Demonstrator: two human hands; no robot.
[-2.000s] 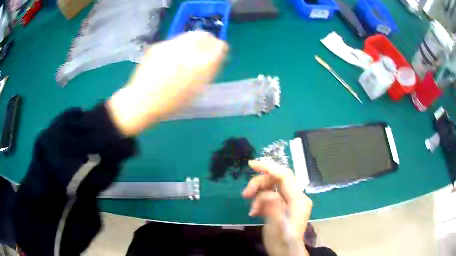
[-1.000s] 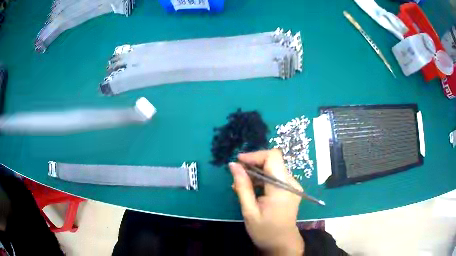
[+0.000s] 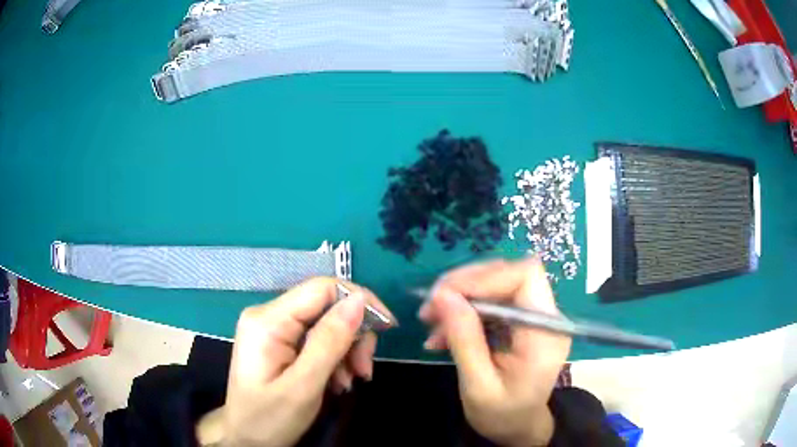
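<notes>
My left hand [image 3: 293, 358] pinches a small silver connector [image 3: 374, 316], the end of a mesh band; the rest of that band is hidden by the hand. My right hand [image 3: 507, 349] holds slim silver tweezers [image 3: 572, 326], slightly blurred, their tip pointing left towards the connector with a gap between. A pile of black inserts [image 3: 450, 188] lies beyond the hands, with a pile of tiny silver pieces [image 3: 544, 214] to its right. A small stack of set-aside mesh bands [image 3: 197, 266] lies at the left, connectors facing right.
The parts tray [image 3: 690, 223] lies right of the silver pile. A thicker stack of waiting bands [image 3: 367, 39] lies at the far side. A thin stick [image 3: 690, 48], a white container [image 3: 756, 74] and a red holder [image 3: 769, 30] are at the far right. A red stool [image 3: 61, 323] stands below the bench edge.
The blurred band at the left is gone from its place; my left hand has come into view near the front edge, holding a connector. The tweezers now point left beside it.
</notes>
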